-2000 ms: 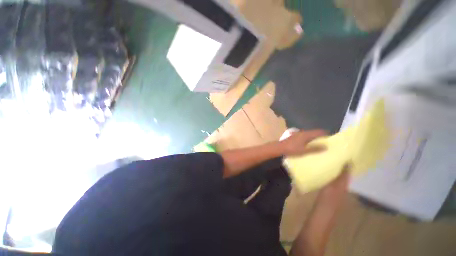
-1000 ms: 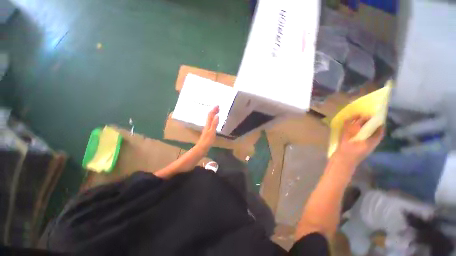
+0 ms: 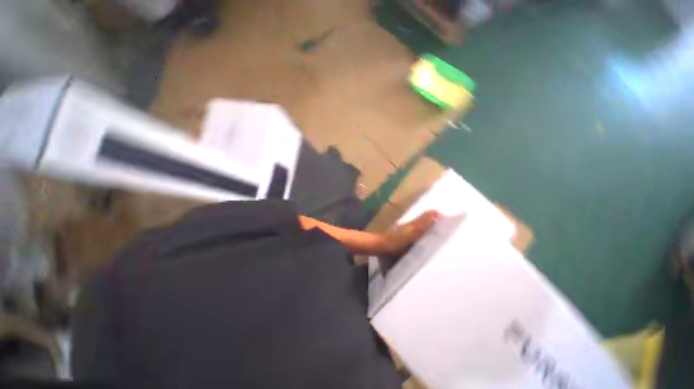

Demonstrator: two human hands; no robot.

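Observation:
A large white carton [image 3: 487, 304] with dark lettering lies at the lower right, cut off by the bottom edge. My left hand [image 3: 415, 232] reaches across to the carton's near end, fingers extended against it and blurred. I see nothing held in it. A second white box surface [image 3: 475, 201] shows just beyond that end. A yellow sheet [image 3: 643, 355] shows at the lower right, past the carton's edge. My right hand is not in view, so what holds the sheet, if anything, is not shown.
White cartons with black pictures [image 3: 129, 163] stand at the left, close to my dark clothing. A green basket [image 3: 443, 80] with yellow pieces sits on the floor at the top. Brown cardboard [image 3: 342, 68] covers part of the green floor [image 3: 563, 167].
The view has turned strongly. The lettered carton now shows at the lower right and the basket at the top. My right hand has left the picture; my left hand remains at the carton end.

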